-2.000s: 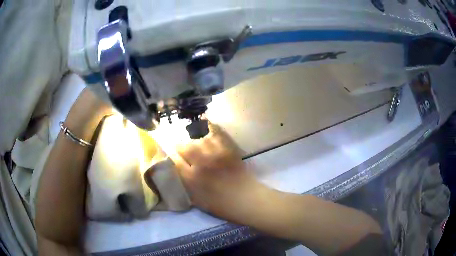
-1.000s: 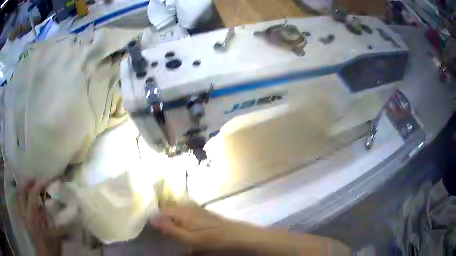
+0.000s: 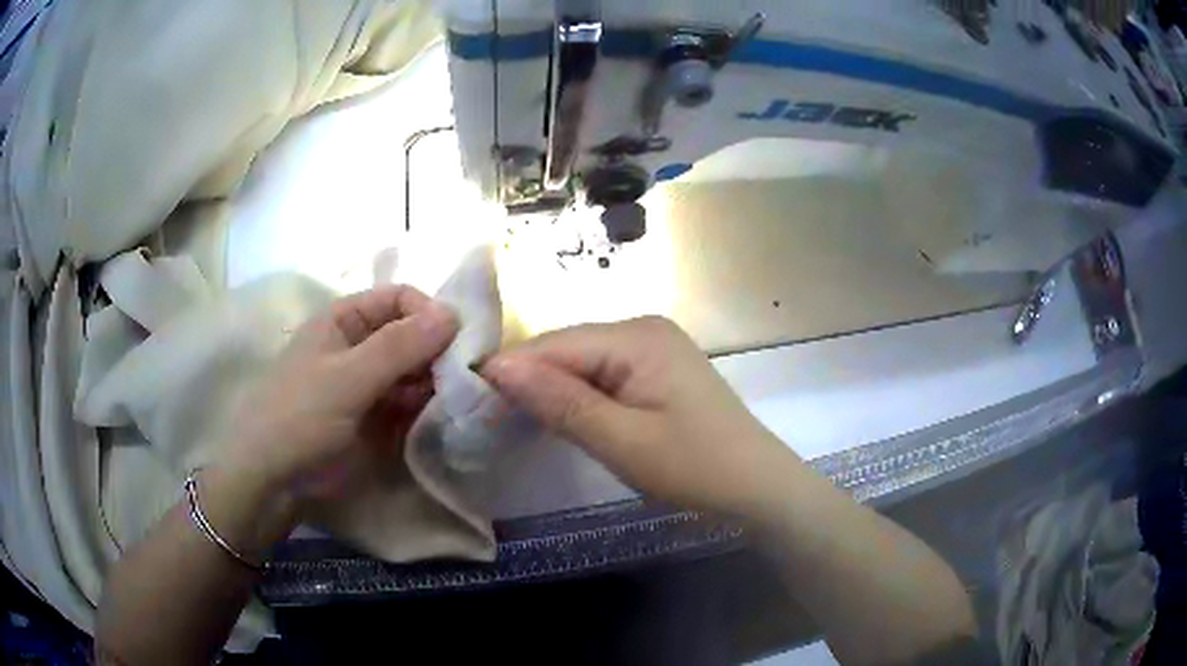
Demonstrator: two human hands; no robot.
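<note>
A beige fabric piece (image 3: 449, 455) is held up in front of the sewing machine's needle area, its narrow edge pinched between both hands. My left hand (image 3: 345, 371) wears a bracelet at the wrist and grips the cloth between thumb and fingers. My right hand (image 3: 605, 390) pinches the same edge just to the right. One corner hangs over the ruler strip at the table's front. The presser foot area (image 3: 534, 202) is brightly lit, and no cloth is clearly seen under it.
The white JACK machine head (image 3: 833, 98) spans the top. A large heap of beige cloth (image 3: 117, 143) lies at the left. A ruler strip (image 3: 625, 536) runs along the front edge. A metal lever (image 3: 1037, 306) is at the right. Crumpled cloth (image 3: 1078, 572) lies lower right.
The view has shifted closer. The fabric is off the needle area and now lifted between both hands. My left hand has come in from the far left and my hands are close together.
</note>
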